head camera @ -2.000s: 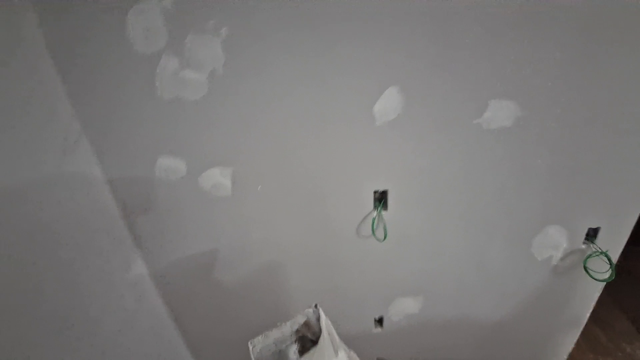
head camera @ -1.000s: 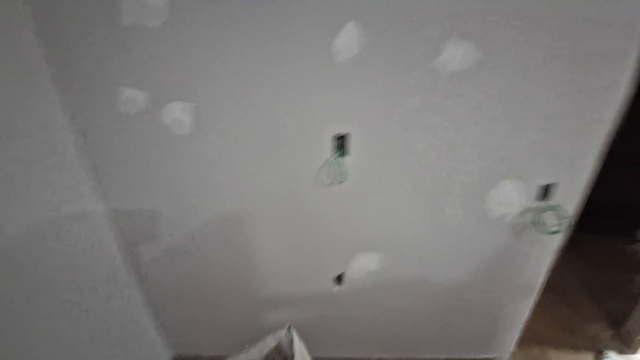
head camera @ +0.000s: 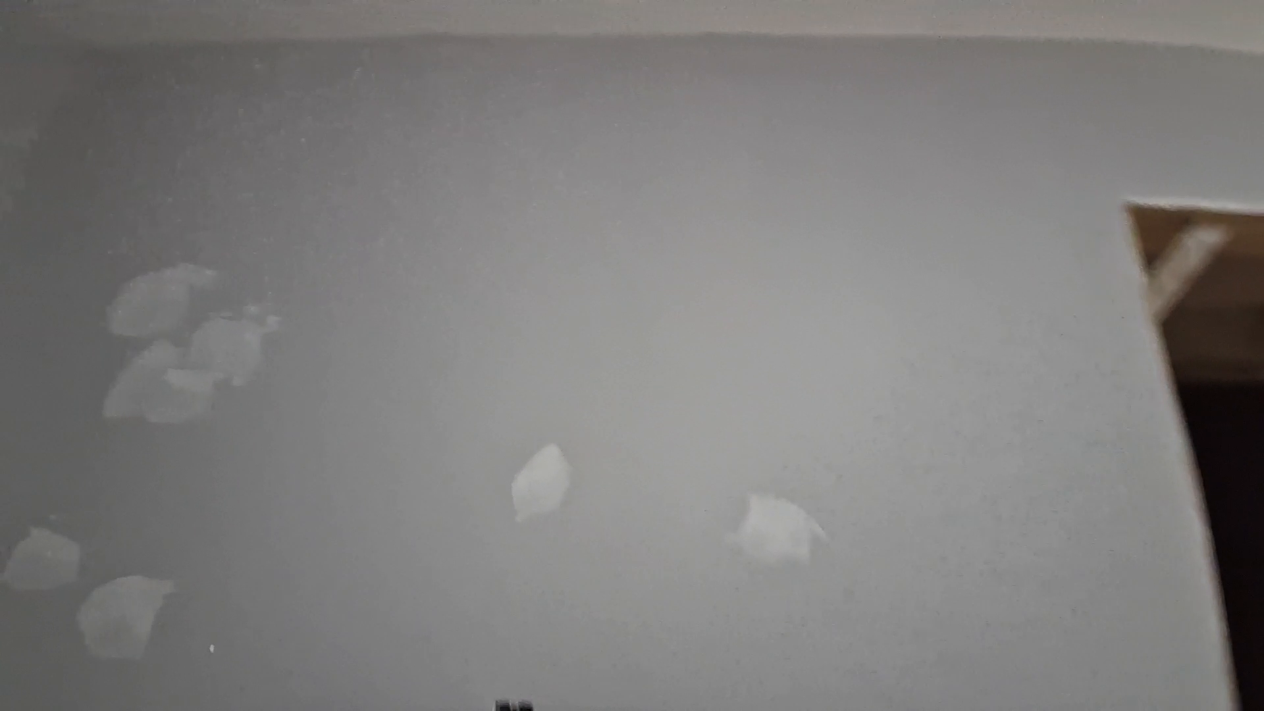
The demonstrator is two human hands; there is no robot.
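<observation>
Neither my left hand nor my right hand is in the picture. A grey wall fills most of the head view. Pale patches of filler mark it: one near the middle, another to its right, an overlapping cluster at the left, and two more patches at the lower left, one of them close to the edge and the other beside it. At the bottom edge shows the top of a dark wall opening; the rest of it is cut off.
A pale ceiling runs along the top. On the right the wall ends at a dark doorway-like opening, with a light diagonal bar in its upper part.
The view has tilted up to the top of the wall. The green wire loops and the whitish crumpled thing at the bottom have gone out of view.
</observation>
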